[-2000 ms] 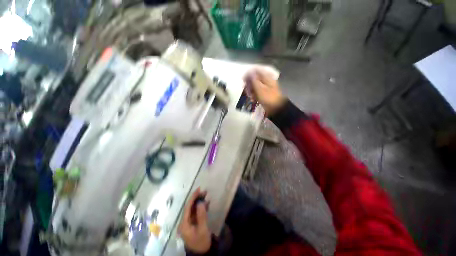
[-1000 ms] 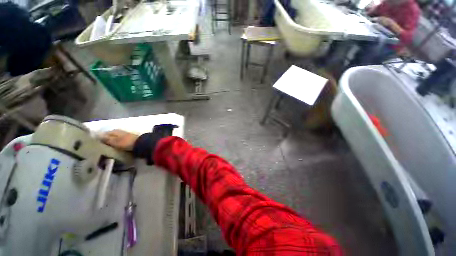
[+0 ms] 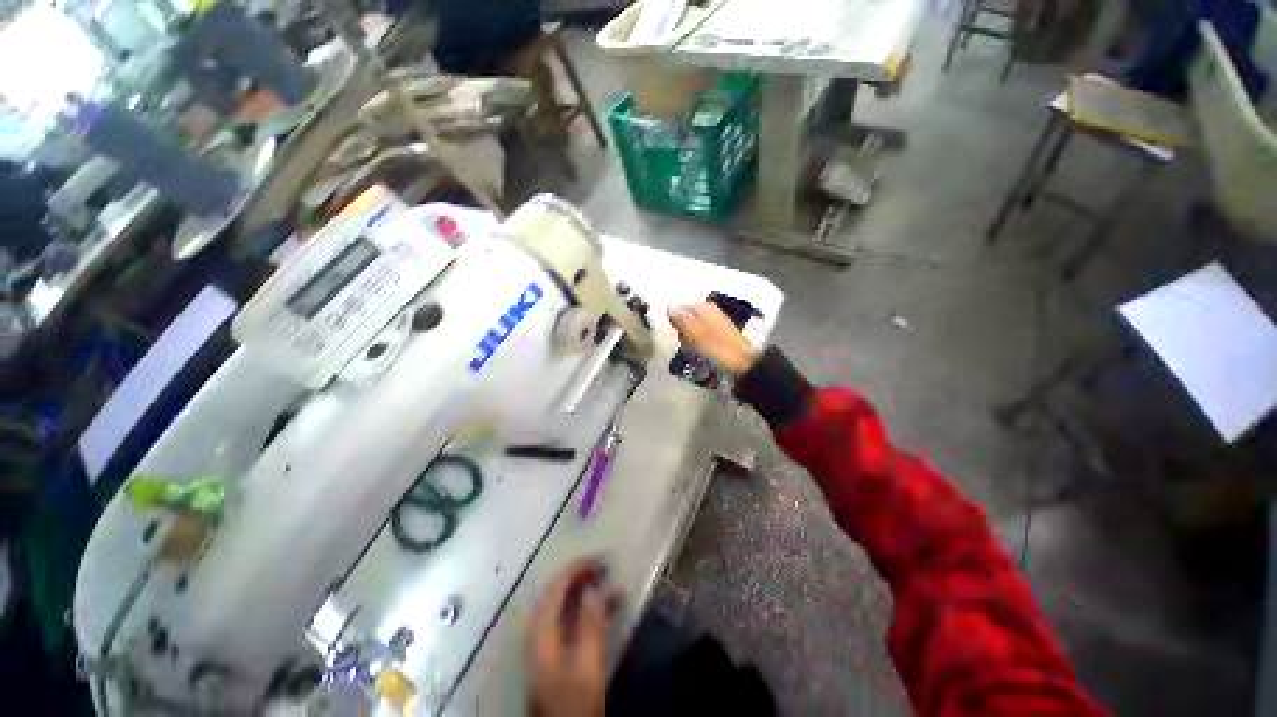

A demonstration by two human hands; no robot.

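Note:
The white JUKI sewing machine (image 3: 420, 364) fills the left and middle. My left hand (image 3: 571, 644) is at the bottom near the table's front edge, blurred, with a small dark part (image 3: 597, 577) at its fingertips. My right hand (image 3: 712, 340) reaches to the far right end of the table, beside the machine head; its fingertips are too blurred to tell if they hold anything. Dark items (image 3: 734, 308) lie around it. A purple-handled screwdriver (image 3: 598, 476), a thin black tool (image 3: 541, 453) and teal-green scissors loops (image 3: 437, 502) lie on the machine bed.
The control panel (image 3: 336, 280) sits on the machine head. A green basket (image 3: 689, 151) stands under another table (image 3: 812, 35). A stool with a white top (image 3: 1213, 347) stands at right. A small yellow-orange piece (image 3: 396, 686) is by the needle area.
The view swung right, then back left, so my left hand shows again. My right hand remains around the table's far right end; the dark items beside it now show more clearly.

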